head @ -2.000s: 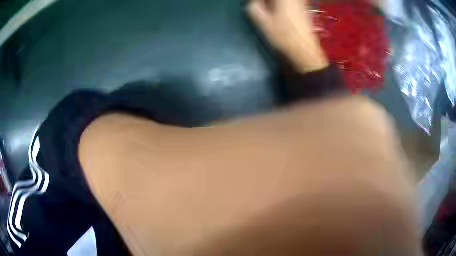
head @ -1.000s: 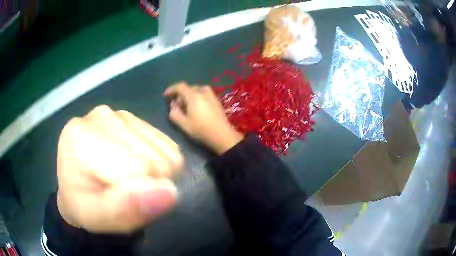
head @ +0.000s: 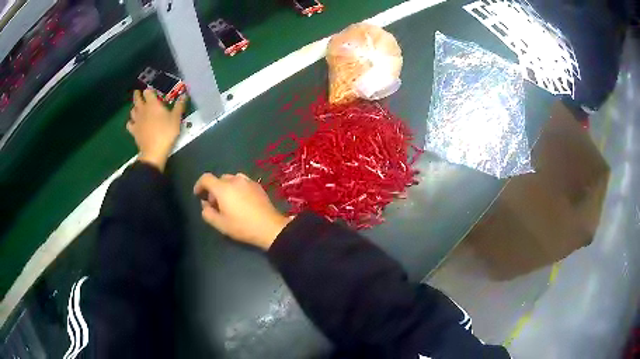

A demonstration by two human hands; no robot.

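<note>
A red-and-black handheld unit (head: 163, 83) lies on the green conveyor at the upper left. My left hand (head: 156, 123) reaches over the white rail, with its fingertips at the near edge of this unit. My right hand (head: 242, 208) is over the dark green bench, left of the heap, with thumb and fingers curled together. Whether anything is between its fingertips cannot be made out. A loose heap of thin red strips (head: 351, 165) lies right of my right hand, some with pale bits.
The white rail (head: 270, 76) with its upright post (head: 188, 56) separates bench and conveyor. More units (head: 228, 38) lie along the conveyor. A knotted bag with orange-tan contents (head: 365, 59), a clear plastic bag (head: 477, 109), white slatted pieces (head: 526, 45) and a cardboard box (head: 540, 203) are at the right.
My left hand has moved from close before the camera, where it was a fist, to the unit beyond the rail. My right hand stays beside the heap. The view has shifted, showing more conveyor.
</note>
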